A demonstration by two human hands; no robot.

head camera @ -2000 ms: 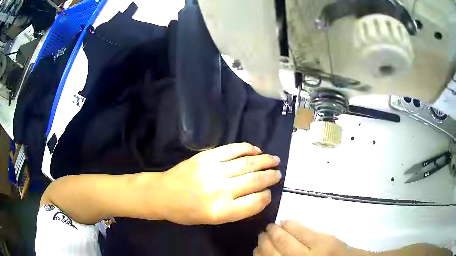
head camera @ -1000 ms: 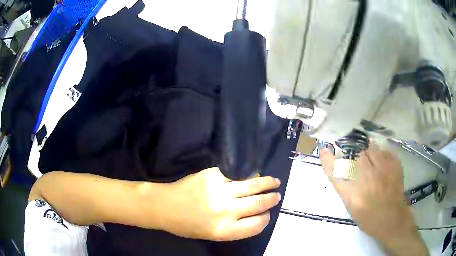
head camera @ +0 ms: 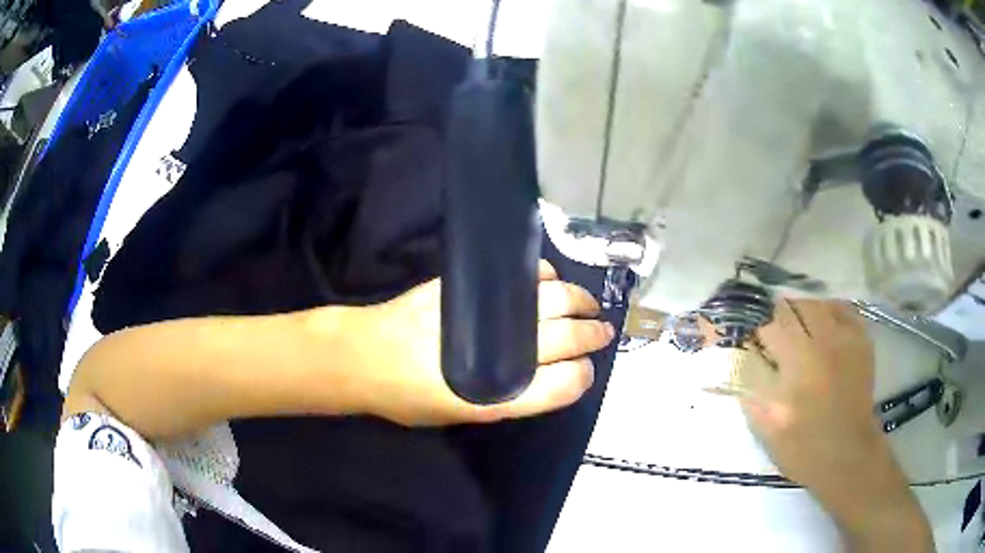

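Observation:
The black garment (head camera: 292,216) covers the left of the machine table, its straight right edge running under the presser foot (head camera: 616,283). My left hand (head camera: 486,351) lies flat on the cloth, fingertips near that edge just below the foot; the black lamp (head camera: 488,243) hides part of it. My right hand (head camera: 810,389) is at the ribbed cream knob (head camera: 732,367) with the dark coil; its fingertips are partly hidden and I cannot tell whether they hold anything. The off-white sewing machine head (head camera: 691,119) fills the upper right.
A larger ribbed tension knob (head camera: 907,259) sticks out of the head. Dark snips (head camera: 913,405) lie right of my right hand. A blue plastic basket (head camera: 135,65) with black cloth over it is at upper left. The white table (head camera: 648,518) has a dark seam across it.
My left hand has moved up with the cloth, closer to the foot. My right hand has gone from the cloth's lower edge to the ribbed knob and stays there. The view has shifted.

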